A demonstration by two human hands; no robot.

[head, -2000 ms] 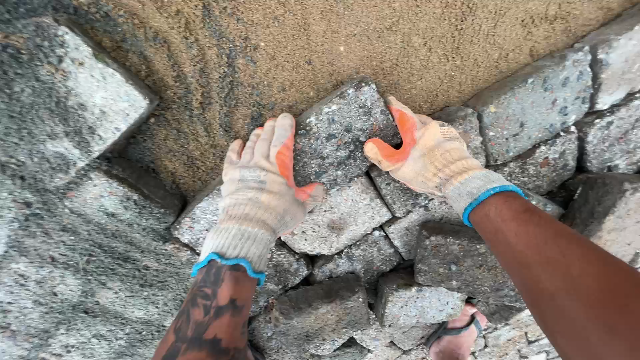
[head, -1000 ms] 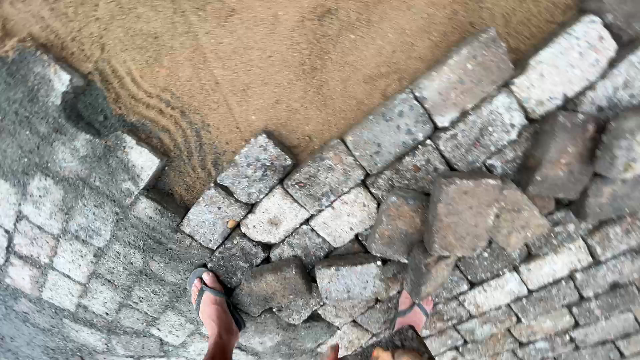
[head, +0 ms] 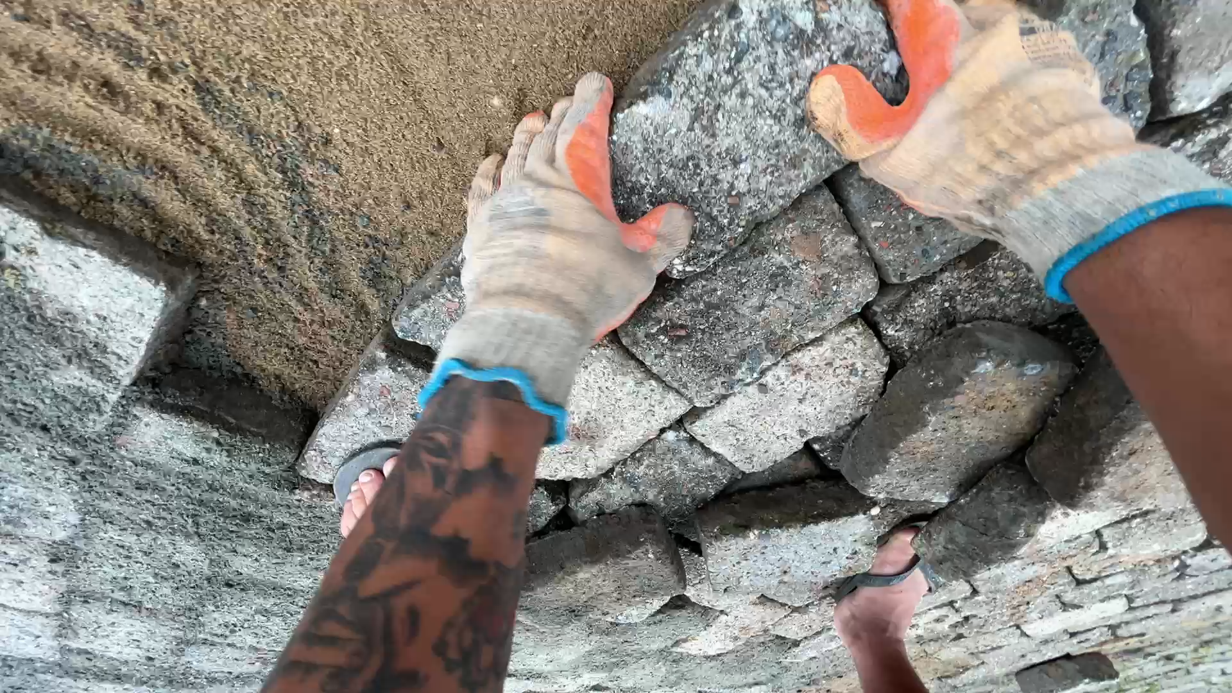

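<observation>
A large grey paving stone (head: 722, 125) lies at the sand's edge, between my two gloved hands. My left hand (head: 568, 212), in a cream knit glove with an orange palm and blue cuff edge, presses its fingers and thumb along the stone's left side. On the right, my right hand (head: 972, 125), gloved alike, has its thumb on the stone's right part; its other fingers run out of the top of the frame. Both hands grip the stone from opposite sides. Below it, a grey stone (head: 756, 289) and a paler one (head: 794, 395) sit in the laid rows.
Brown sand (head: 385, 115) spreads across the upper left. Older grey paving (head: 77, 318) with a raised edge borders it. Loose dark stones (head: 953, 414) lie on the paving at lower right. A foot in a sandal (head: 881, 597) stands among them, another sandalled foot (head: 361, 486) beside my left forearm.
One second ago neither hand was on the stones at the sand's edge; now both gloved hands hold a stone there. The view has moved much closer.
</observation>
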